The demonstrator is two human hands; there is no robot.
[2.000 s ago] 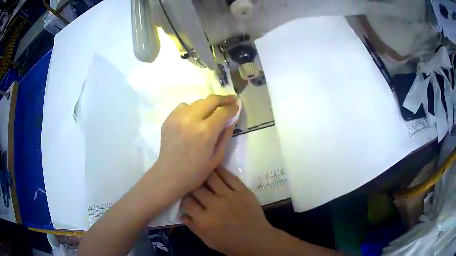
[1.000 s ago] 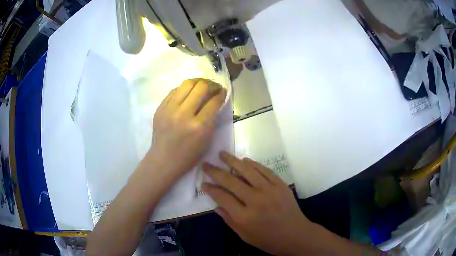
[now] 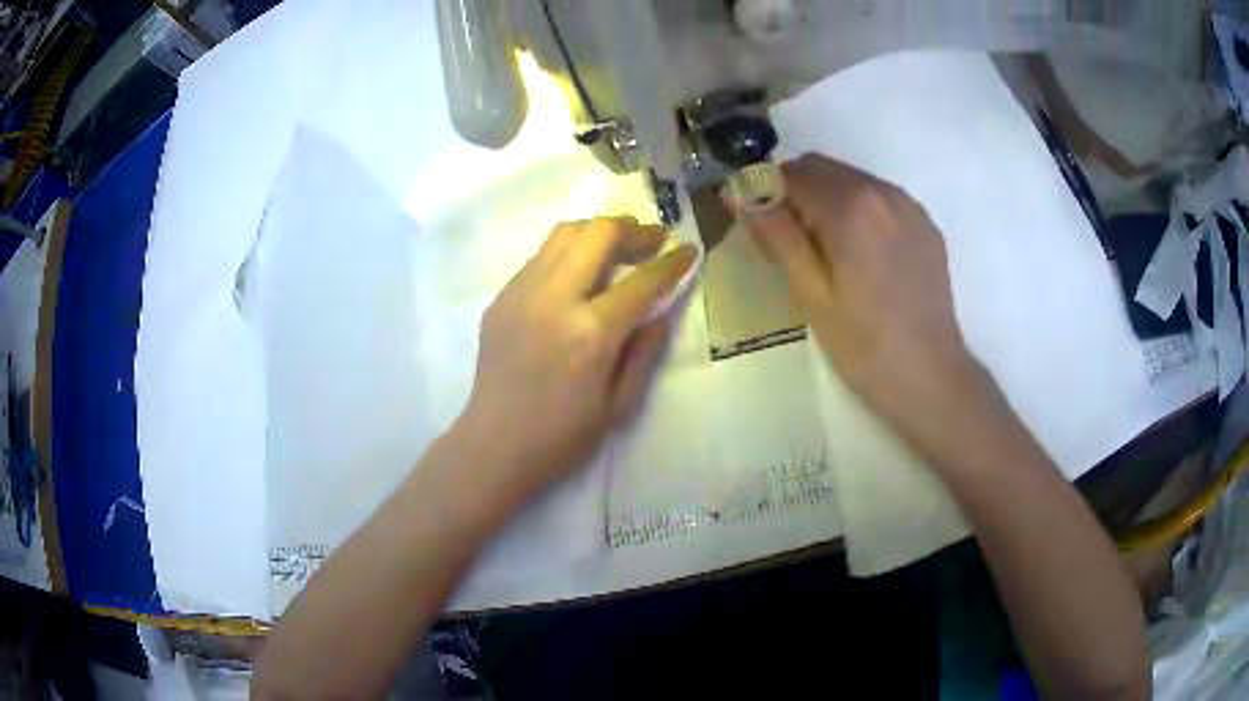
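Observation:
My left hand (image 3: 582, 322) lies in front of the presser foot (image 3: 666, 199), thumb and fingers pinching the folded edge of the white fabric (image 3: 541, 541). The fabric runs from the needle area toward the table's front edge, mostly under my left hand and forearm. My right hand (image 3: 870, 267) is raised at the tension dial (image 3: 756, 185), with its fingertips at the pale knurled end; the exact contact is partly hidden. The needle tip cannot be made out.
The machine head (image 3: 877, 41) spans the top. Large white sheets lie left (image 3: 336, 356) and right (image 3: 1041, 301) of the needle. A blue tray (image 3: 110, 370) is at far left. White strips (image 3: 1205, 253) hang at far right.
My right hand has moved from the fabric near the table's front edge up to the tension dial. My left hand still pinches the fabric near the foot. The whole view has shifted.

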